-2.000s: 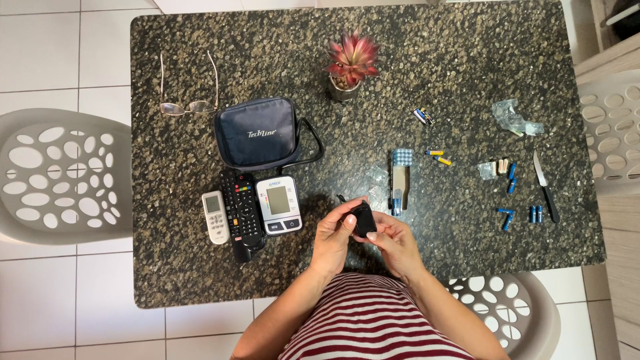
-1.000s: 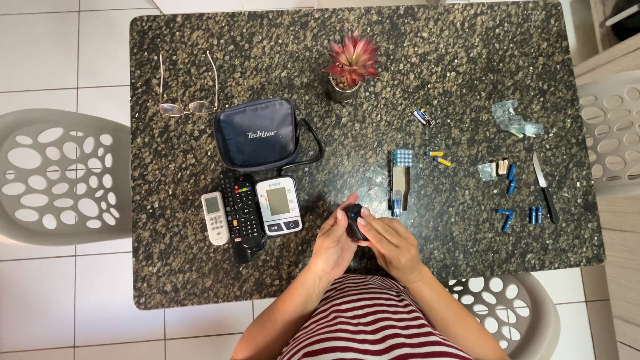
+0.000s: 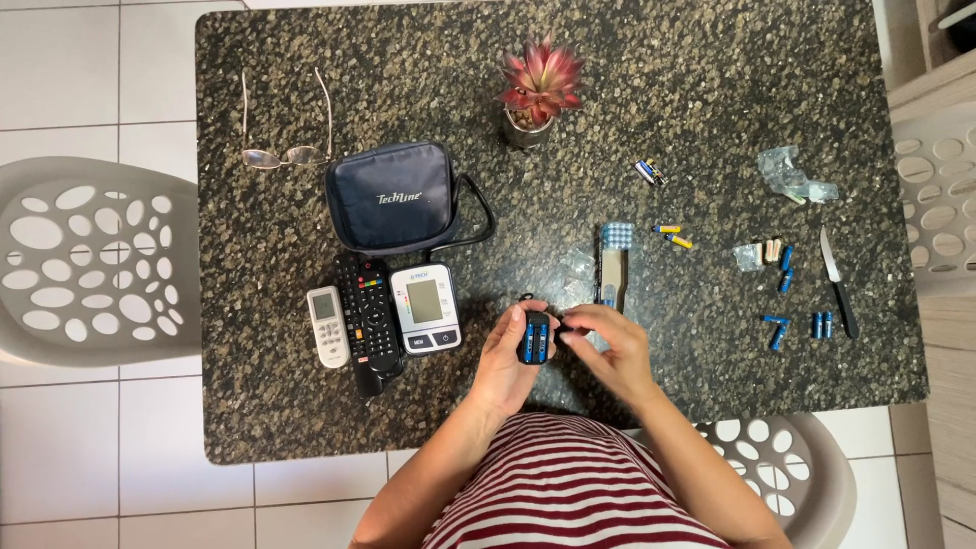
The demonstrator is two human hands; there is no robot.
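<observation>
My left hand (image 3: 503, 358) grips a small black battery-powered device (image 3: 536, 358), its compartment uncovered and two blue batteries (image 3: 536, 341) side by side inside. Just right of it, my right hand (image 3: 614, 347) pinches a small dark piece (image 3: 565, 328) between thumb and fingers; its shape is mostly hidden. Beyond the right hand lies an opened battery pack (image 3: 616, 259) with cells under blue-tinted plastic at its far end. Two yellow batteries (image 3: 677, 235) lie to the right of the pack. Loose blue batteries (image 3: 822, 325) rest farther right.
At left are a blood pressure monitor (image 3: 425, 309), black remote controls (image 3: 377, 328), a white remote (image 3: 329, 328), a navy case (image 3: 393, 198) and eyeglasses (image 3: 286, 158). A potted succulent (image 3: 540, 91) stands at the far side. A knife (image 3: 840, 290) and crumpled plastic (image 3: 793, 177) lie at right.
The dark device in my hands now shows its open compartment with batteries. My right hand has moved off it to the right, holding a small dark piece.
</observation>
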